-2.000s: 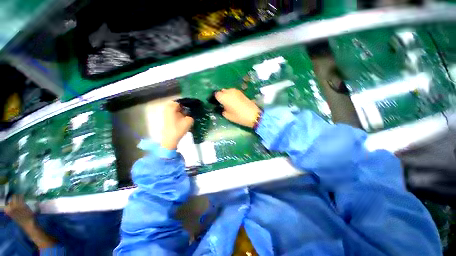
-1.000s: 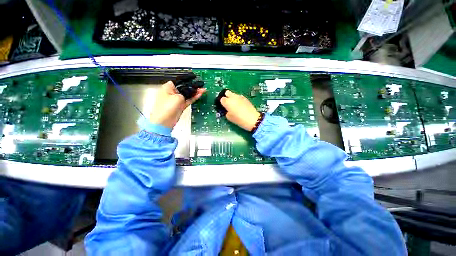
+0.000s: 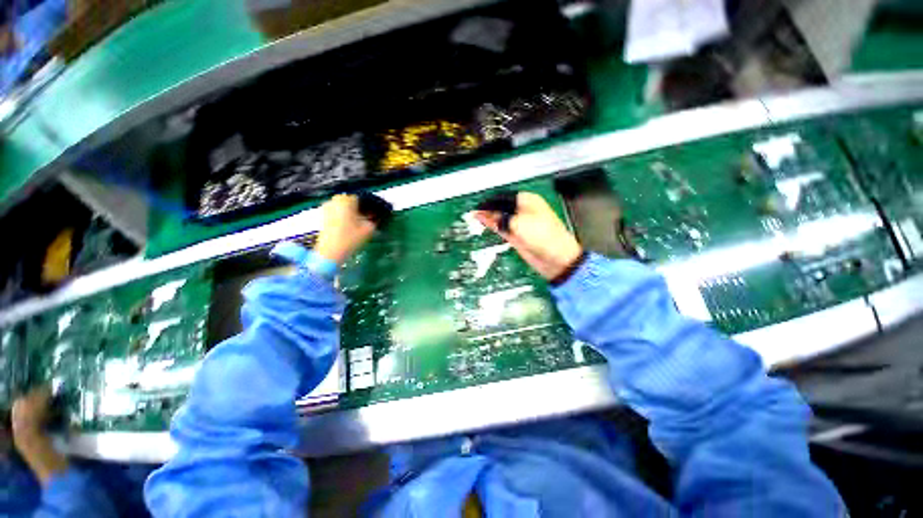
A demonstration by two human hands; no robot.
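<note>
The green circuit board (image 3: 425,293) lies in front of me between the pale rails, with white patches and small parts on it. My left hand (image 3: 347,227) is over its upper left edge by the back rail, fingers bent, black finger cots at the tips. My right hand (image 3: 536,233) is over its upper right part, fingertips low near a white patch, black cots on the fingers. Blur hides whether either hand holds a part.
Black component bins (image 3: 334,167) with silver, grey, yellow and mixed parts stand behind the back rail (image 3: 607,144). Other boards lie at left (image 3: 142,339) and right (image 3: 729,238). Another person's hand (image 3: 32,430) is at the lower left. A white paper (image 3: 676,28) hangs at the upper right.
The view has tilted and blurred. My right hand has moved from the board's middle to its upper right. My left hand is now by the back rail. Another person's hand shows at lower left.
</note>
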